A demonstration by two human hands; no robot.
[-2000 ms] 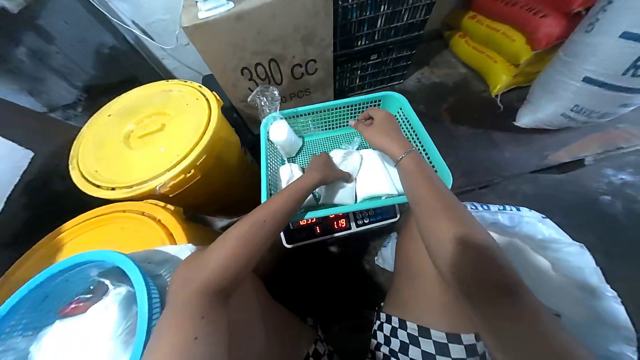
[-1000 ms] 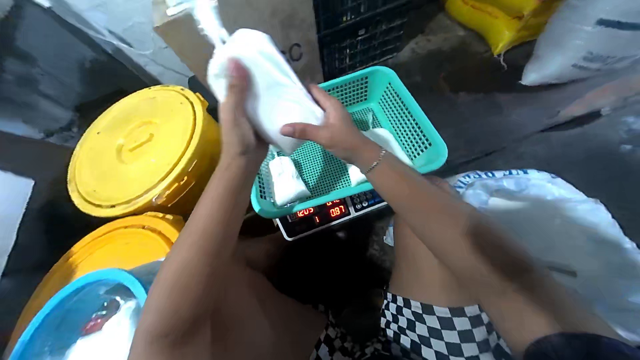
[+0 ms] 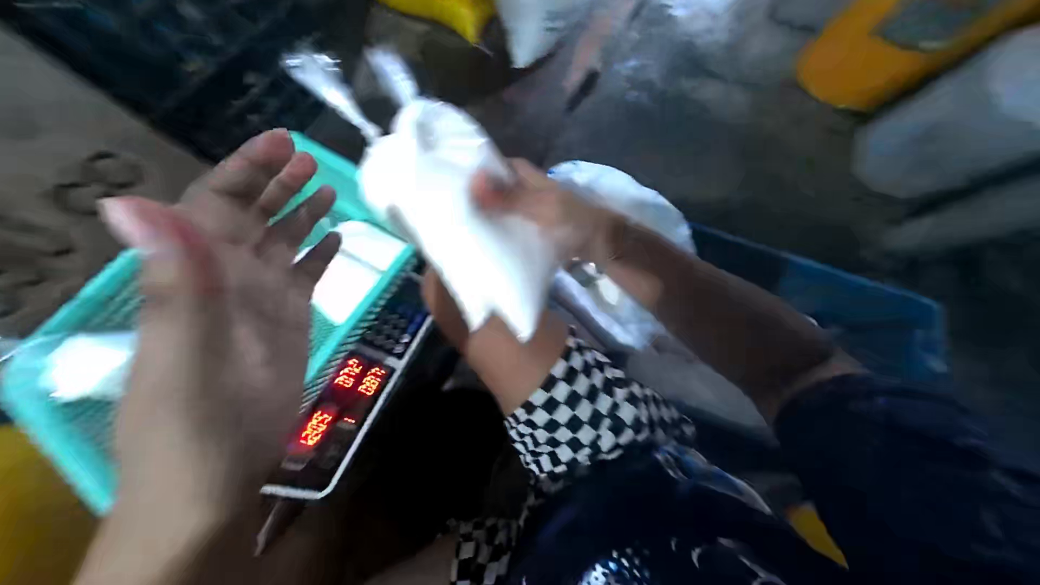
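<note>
My right hand (image 3: 536, 207) grips a knotted clear plastic bag of white contents (image 3: 455, 203), held up right of the basket and tilted, its tied ends pointing up and left. My left hand (image 3: 236, 268) is raised in front of the teal plastic basket (image 3: 69, 455), palm showing, fingers apart, holding nothing. More white bags (image 3: 357, 264) lie in the basket, one at its right end and one (image 3: 89, 366) at its left, both partly hidden. Under the basket's near side is a digital scale (image 3: 349, 418) with lit red digits. Motion blurs the view.
A cardboard box (image 3: 73, 187) and dark plastic crates (image 3: 179, 73) stand behind the basket. Part of a large white sack (image 3: 630, 195) shows beyond my right forearm, with a blue container (image 3: 861, 301) at the right. A yellow sack (image 3: 451, 12) lies at the top edge.
My left hand has let go of the bag that both hands held above the basket one second ago. My right hand has carried it toward the right. The view has swung right.
</note>
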